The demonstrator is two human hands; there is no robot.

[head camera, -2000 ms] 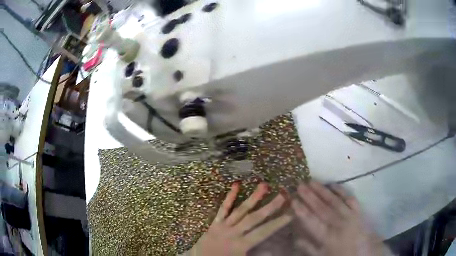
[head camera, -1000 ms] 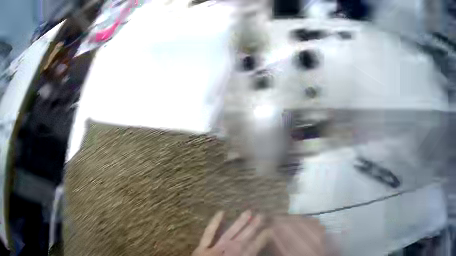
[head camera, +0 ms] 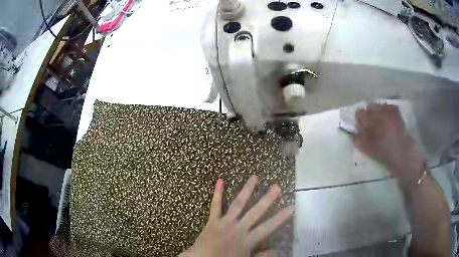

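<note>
The printed garment panel (head camera: 151, 170), dark with dense small cream print, lies flat on the white machine bed. Its right edge runs under the needle area of the sewing machine (head camera: 282, 45). My left hand (head camera: 241, 221) lies palm down on the panel near its right edge, fingers spread, holding nothing. My right hand (head camera: 385, 133) is right of the needle area under the machine arm, slightly blurred. Its fingers are over a pale flat piece (head camera: 348, 119) on the bed; whether they grip anything is hidden. The snips are not visible.
The tension dial (head camera: 294, 93) sits on the machine face. A pink-red item (head camera: 113, 21) lies at the table's far left. A second table with a wooden edge (head camera: 31, 108) stands at the left, with a dark gap between. A white crate edge (head camera: 64, 201) shows at lower left.
My right hand has moved from beside my left hand to the right, under the machine arm. My left hand stays on the panel. The view has shifted, and the panel extends farther left in it.
</note>
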